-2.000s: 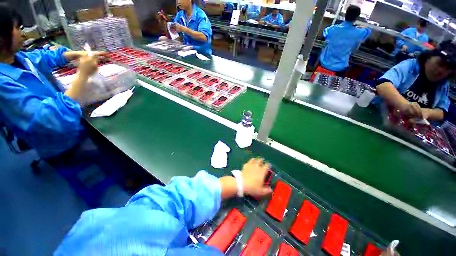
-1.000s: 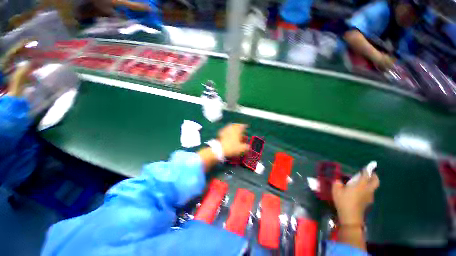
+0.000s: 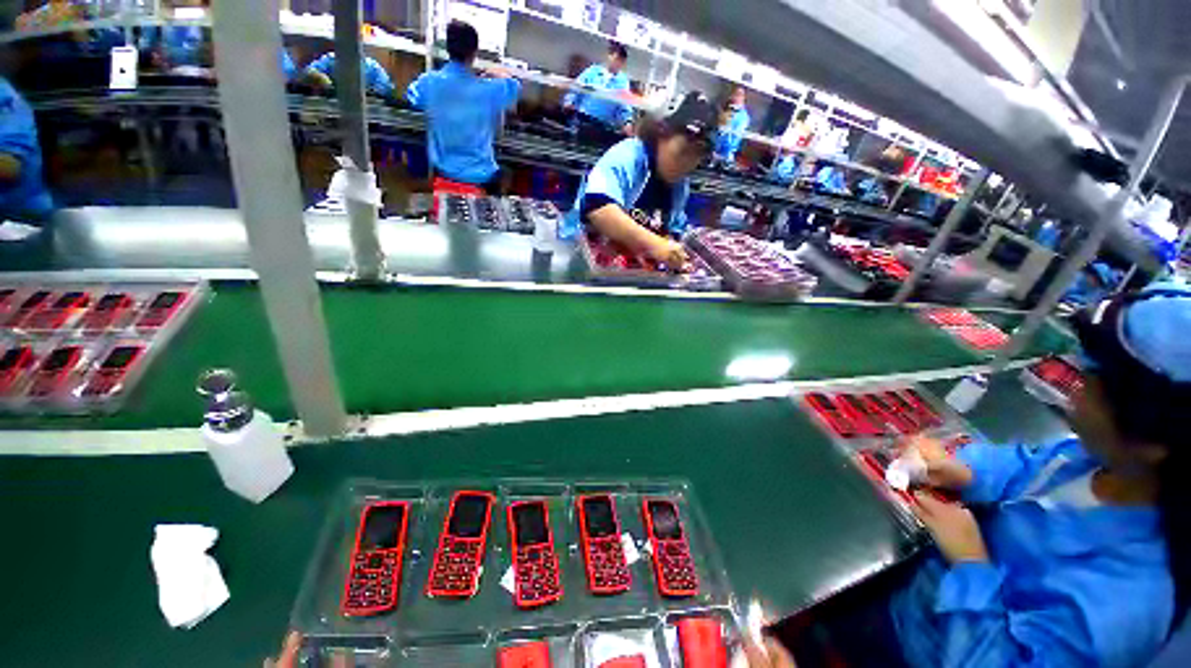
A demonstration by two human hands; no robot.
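Note:
A clear blister tray lies in front of me. Its back row holds several red-edged keypad phones, screens and keys up. In the front row, plain red phone backs show at the middle and right, cut off by the picture's edge; the left front pockets show no red. My left hand is at the tray's left edge, only fingertips in view. My right hand is at the right edge, mostly cut off, with a small white wiping cloth at its fingers. A folded spare wipe lies left of the tray.
A white pump bottle stands by a grey metal post. A pale rail borders the green conveyor. Another phone tray is at left. A person works close at right; another works across the line.
The view has swung right. Back-row phones that showed red backs now show their keypads. My hands have moved from the phones to the tray's two side edges.

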